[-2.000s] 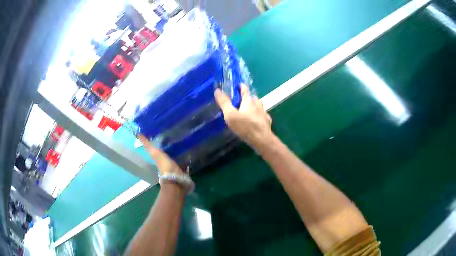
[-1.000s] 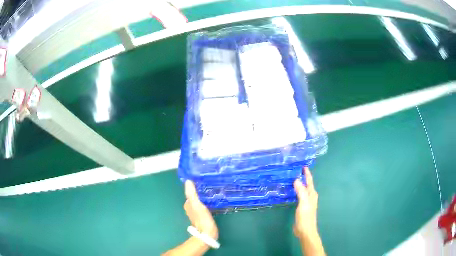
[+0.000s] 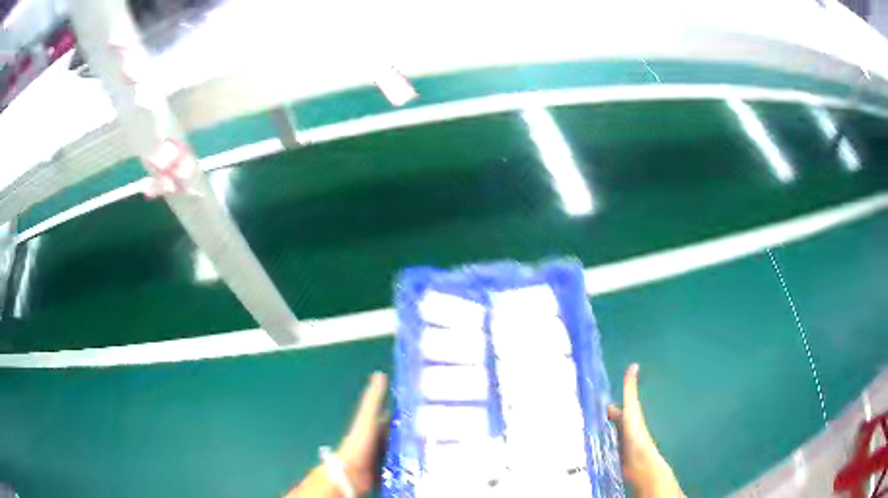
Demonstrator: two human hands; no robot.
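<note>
A blue plastic tray with rows of white parts is at the lower middle, over the green bench top, its near end cut off by the bottom edge. A shiny clear layer shows at its right side. My left hand is at its left side, thumb up, with a white band on the wrist. My right hand is at its right side, thumb up. The fingers of both hands are mostly hidden beside the tray. Whether other trays are under it cannot be seen.
A dark green conveyor belt runs behind the green bench top, with a pale rail between. A pale post with red-white tags stands at left. A red stool part shows at lower right.
The blue tray has moved from over the belt to over the near bench top, lower in the view. My hands have moved down with it and now flank its sides.
</note>
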